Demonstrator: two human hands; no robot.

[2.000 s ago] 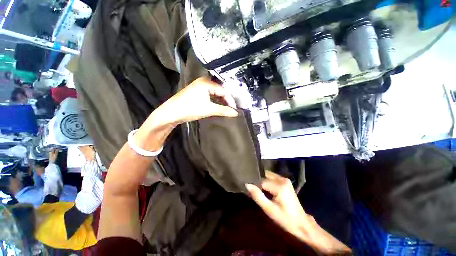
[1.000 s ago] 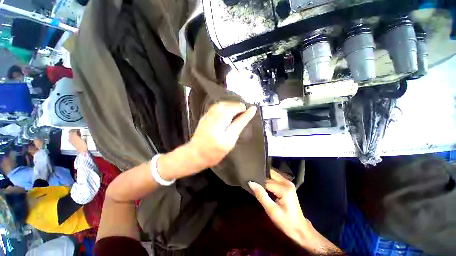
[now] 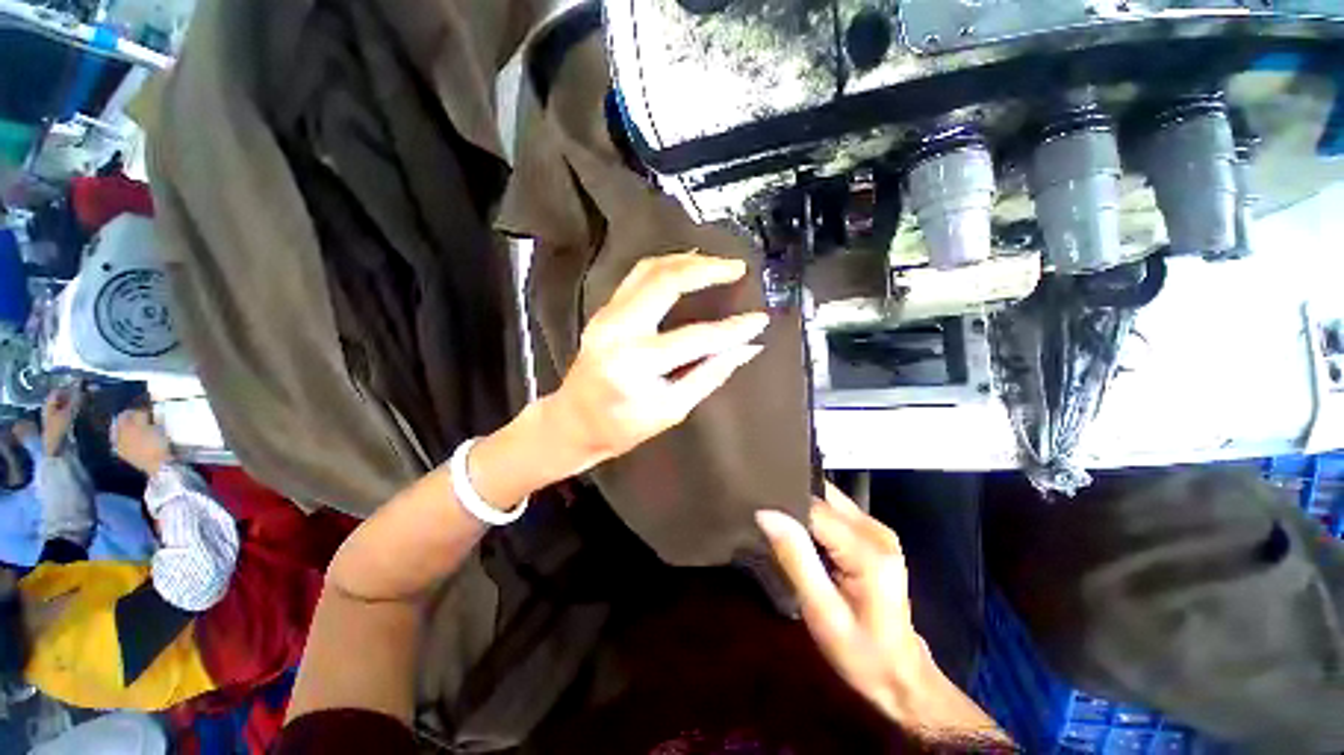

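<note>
A brown garment panel (image 3: 708, 443) lies with its straight edge along the needle area (image 3: 789, 244) of the stained overlock machine (image 3: 781, 74). My left hand (image 3: 649, 354), with a white bracelet on the wrist, rests on the panel just left of the needle area, fingers apart. My right hand (image 3: 848, 590) pinches the panel's lower corner between thumb and fingers, below the table edge. The fingertips behind the cloth are hidden.
A large heap of brown cloth (image 3: 280, 280) hangs at the left. A crinkled clear plastic (image 3: 1054, 384) hangs right of the needle area. Darker cloth (image 3: 1164, 605) lies over a blue crate (image 3: 1091, 715) at lower right. A person's checked sleeve (image 3: 192, 538) shows at far left.
My left hand has come off the edge by the needle, where it pinched the cloth, and now lies spread on the panel. My right hand stays at the lower corner. The view has shifted.
</note>
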